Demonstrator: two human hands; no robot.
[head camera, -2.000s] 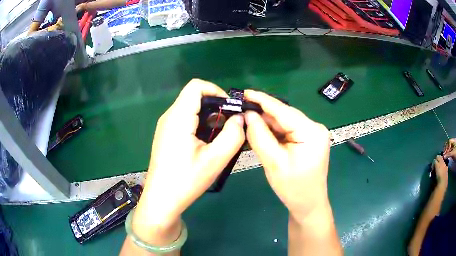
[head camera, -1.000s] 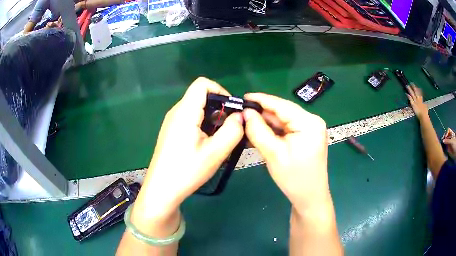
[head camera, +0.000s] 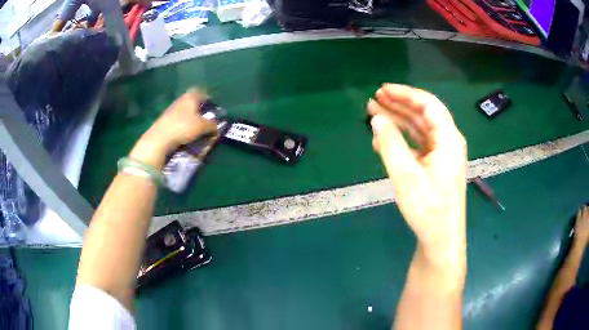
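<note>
My left hand (head camera: 181, 126) is blurred, over the green belt at left, with its fingers on an open black phone housing (head camera: 183, 169), also blurred. The housing is tilted, its pale end towards me. Whether it touches the belt cannot be told. Another open phone housing (head camera: 261, 140) lies on the belt just right of it, white patches at its left end and a silver disc at its right. My right hand (head camera: 420, 138) is raised over the belt, fingers apart and curved, with nothing seen in it. A small dark bit shows behind its fingertips, too hidden to name.
Black handsets (head camera: 169, 252) lie stacked on the near bench at left. A screwdriver (head camera: 489, 193) lies beyond the whitish rail (head camera: 284, 209), on my side. A handset (head camera: 495, 104) and a slim dark item (head camera: 573, 107) are far right. Another person's hand (head camera: 581, 224) is at the right edge.
My hands have parted. My left hand has moved left with a housing; my right hand has let go and moved right. A housing now lies mid-belt. The other person's hand has drawn back from the belt.
</note>
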